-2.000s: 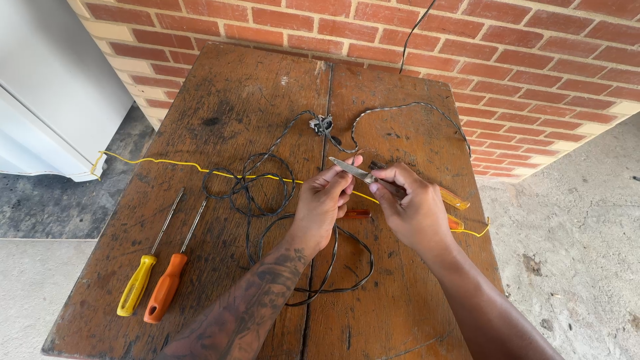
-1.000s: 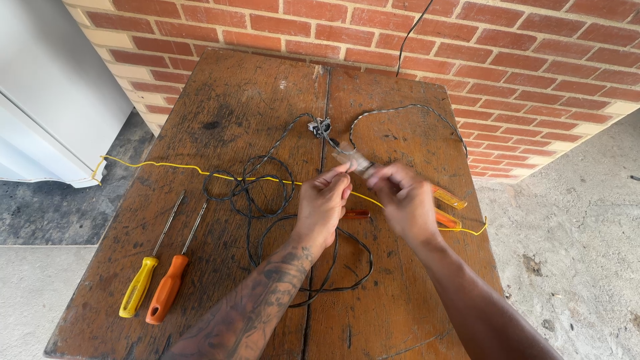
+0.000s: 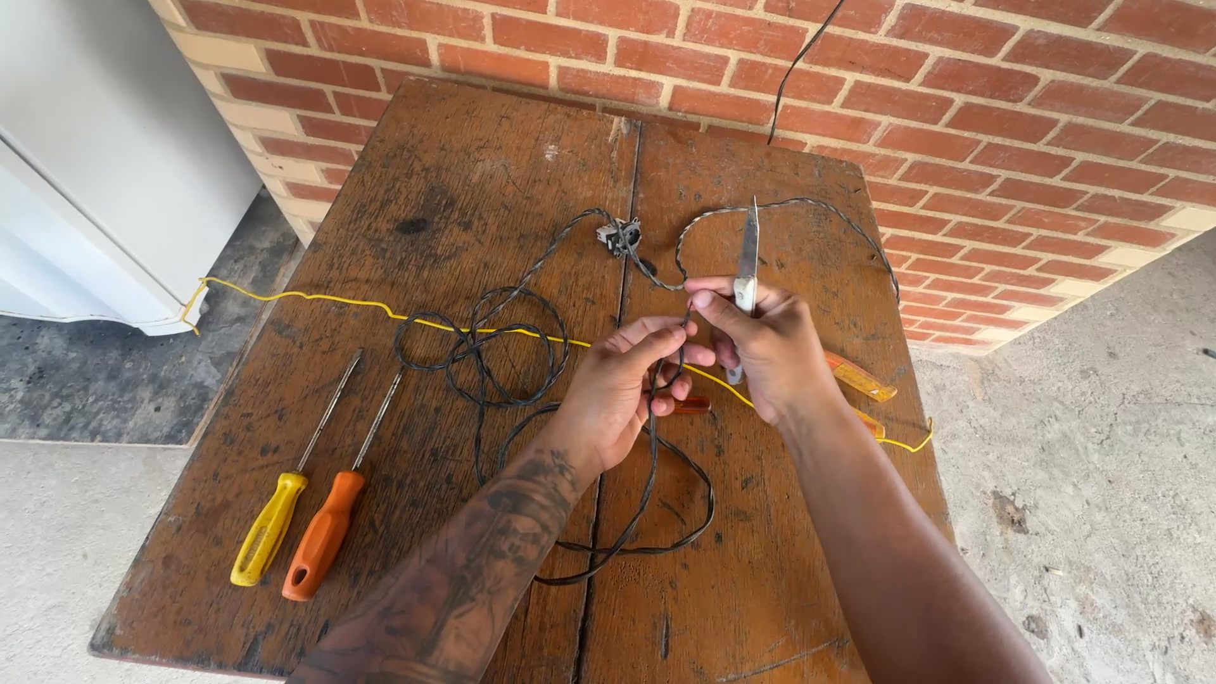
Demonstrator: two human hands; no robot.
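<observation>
My left hand [image 3: 622,389] grips the twisted black electrical cord [image 3: 649,484] near the middle of the wooden table. Just to its right, my right hand [image 3: 765,351] pinches the cord between thumb and forefinger while keeping hold of a knife [image 3: 749,252], its blade pointing up and away from me. Beyond my hands lies a small grey and black electrical fitting [image 3: 619,237] with cord running from it. Loops of the cord spread left of and below my left hand. A yellow wire [image 3: 351,301] crosses the table and passes behind both hands.
On the left of the table [image 3: 513,142] lie a yellow-handled screwdriver [image 3: 270,527] and an orange-handled one [image 3: 325,537]. Orange handles [image 3: 860,377] show right of my right hand, their tool partly hidden. A brick wall [image 3: 950,114] stands behind; a white cabinet-like object [image 3: 114,142] is at left.
The knife blade, angled to the left across my left fingertips two seconds ago, now points upward away from them. My left hand has moved down slightly and its fingers have opened around the cord.
</observation>
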